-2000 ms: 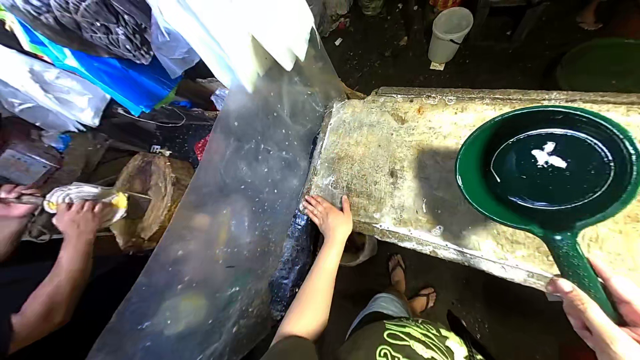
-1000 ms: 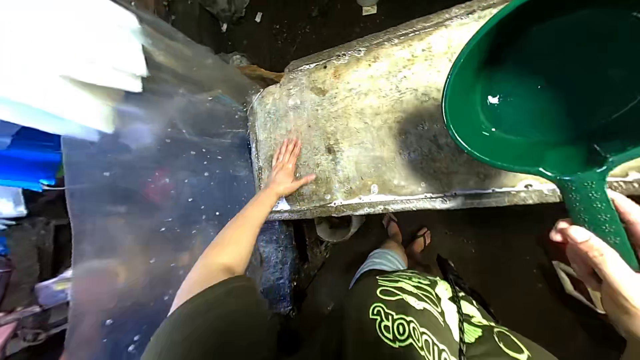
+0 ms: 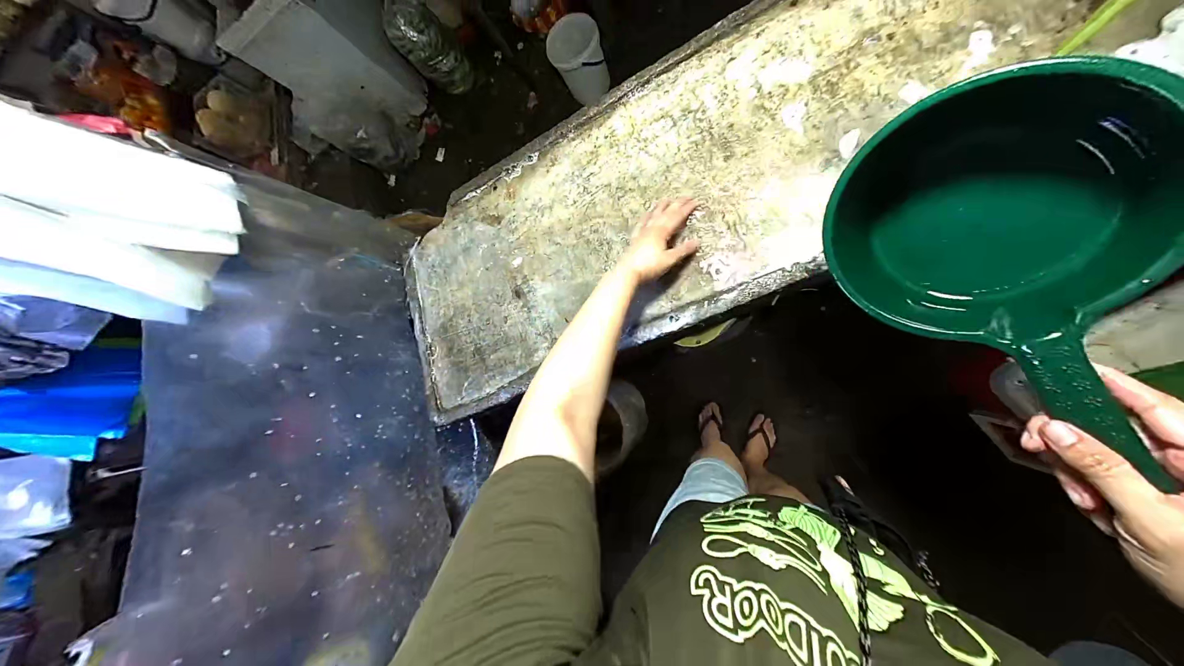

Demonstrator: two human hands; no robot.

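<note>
My left hand [image 3: 661,240] lies palm down on the wet, worn tabletop [image 3: 555,222], its fingers spread and nothing in it. At the right, my right hand [image 3: 1110,453] grips the handle of a green plastic dipper [image 3: 1004,222]. The dipper's wide bowl is tilted toward me above the table's right part, and its inside looks wet, with no pool of water plainly visible.
A clear plastic sheet [image 3: 287,462] hangs along the table's left end, with white bags [image 3: 111,213] at its upper left. Beyond the table stand a white bucket [image 3: 578,57] and a grey box [image 3: 324,69]. Another bucket [image 3: 622,425] sits below the near edge.
My left hand has moved from the table's left end rightward along its surface. Water that showed in the dipper two seconds ago is no longer plainly seen. The view has shifted.
</note>
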